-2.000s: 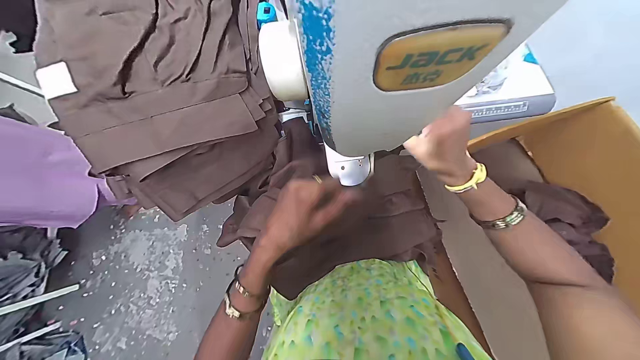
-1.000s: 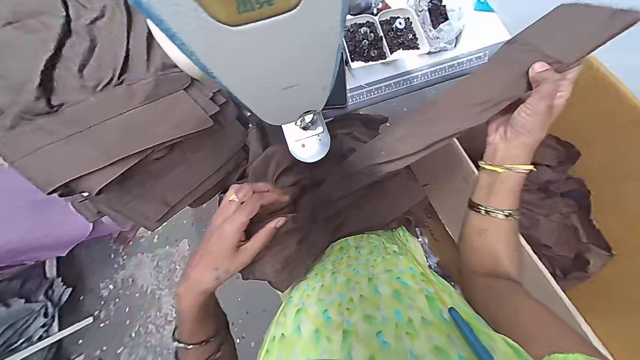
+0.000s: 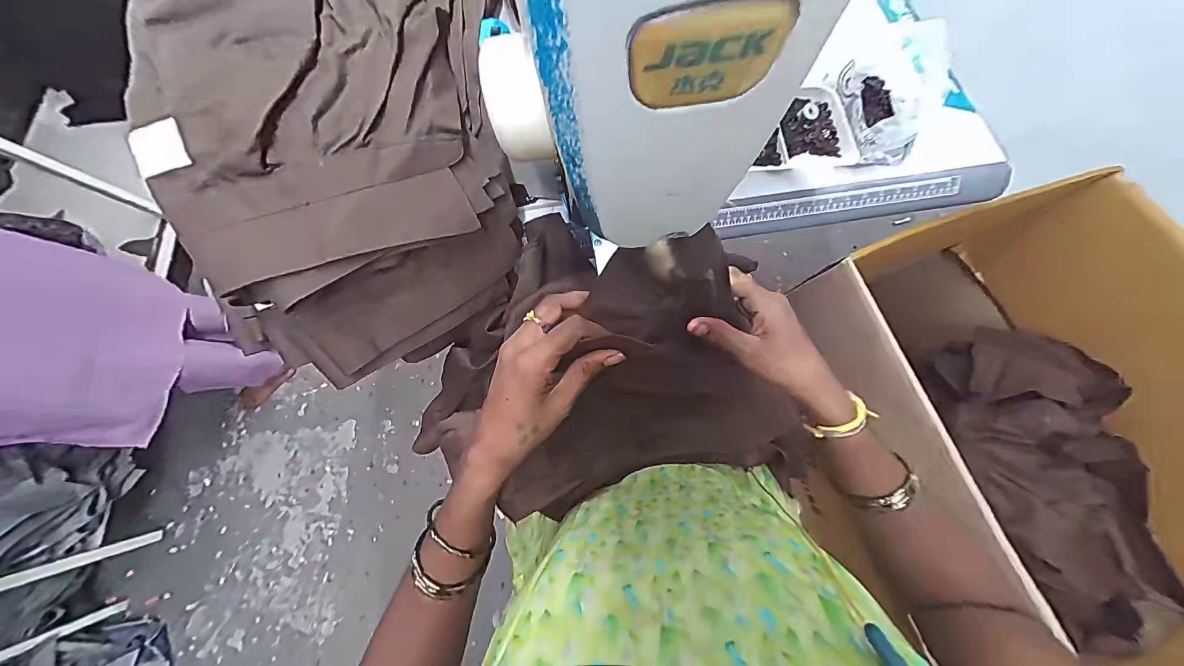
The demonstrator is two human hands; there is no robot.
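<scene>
A dark brown cloth garment (image 3: 647, 398) lies bunched over my lap and under the head of a Jack sewing machine (image 3: 666, 148). My left hand (image 3: 546, 370) rests on the cloth just left of the machine head, fingers bent, with a fold beside the thumb; whether it pinches the fold I cannot tell. My right hand (image 3: 763, 328) is at the cloth's right edge, thumb on the near side and fingertips partly hidden behind the fabric. The machine's working end is hidden by its head and the cloth.
A stack of brown garments (image 3: 351, 222) lies left of the machine. At the right, a cardboard box (image 3: 1017, 222) holds more brown cloth (image 3: 1045, 462). Behind it, a tray of dark buttons (image 3: 814, 129) and a plastic bag (image 3: 883, 111) sit on the white table. Purple fabric (image 3: 83, 342) is at far left.
A second ago my right hand held a long brown strip up at the right; now it is down by the machine head. My left hand has moved in closer to the head.
</scene>
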